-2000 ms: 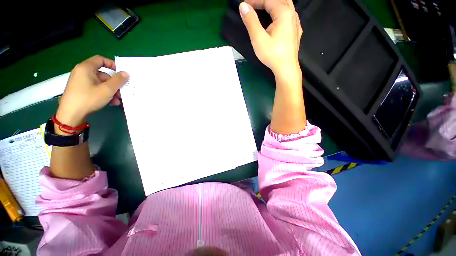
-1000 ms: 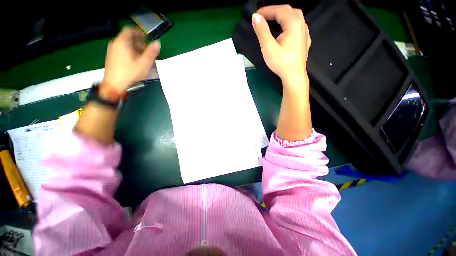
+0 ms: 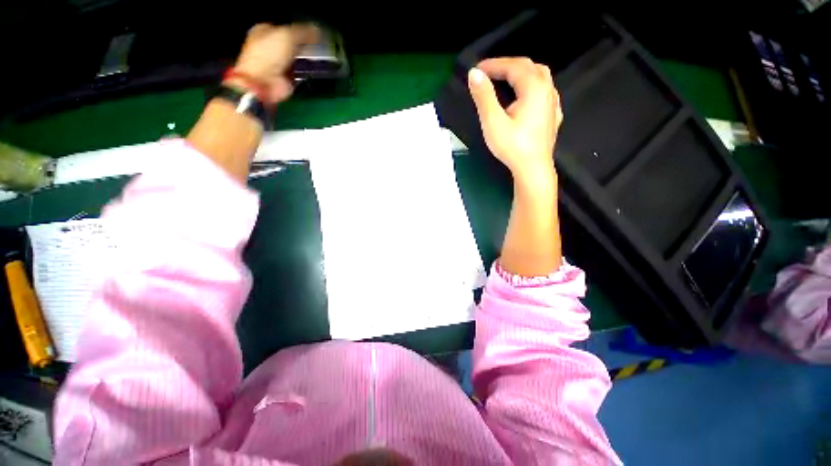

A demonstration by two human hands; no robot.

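A phone assembly [image 3: 321, 60] lies on the far side of the green bench. My left hand [image 3: 271, 56] is blurred and reaches to its left end; I cannot tell whether the fingers hold it. A plain white paper sheet [image 3: 394, 223] lies on the bench in front of me. My right hand [image 3: 518, 107] is raised at the left edge of the black foam tray [image 3: 597, 196], thumb and fingers curved apart, with nothing seen in it. The tray's nearest pocket holds a glossy black phone [image 3: 726, 248]; two pockets beyond it hold nothing.
A printed record sheet [image 3: 68, 287] and an orange-handled tool [image 3: 30, 314] lie at left. A white strip [image 3: 109, 162] crosses the bench, with a pen [image 3: 278, 167] beside it. A green-beige roll [image 3: 23, 169] is at the left edge. Another person's pink sleeve [image 3: 806, 305] is at right.
My left hand has let go of the white sheet and moved up and right to the phone assembly. The sheet lies further right. My right hand has stayed by the tray.
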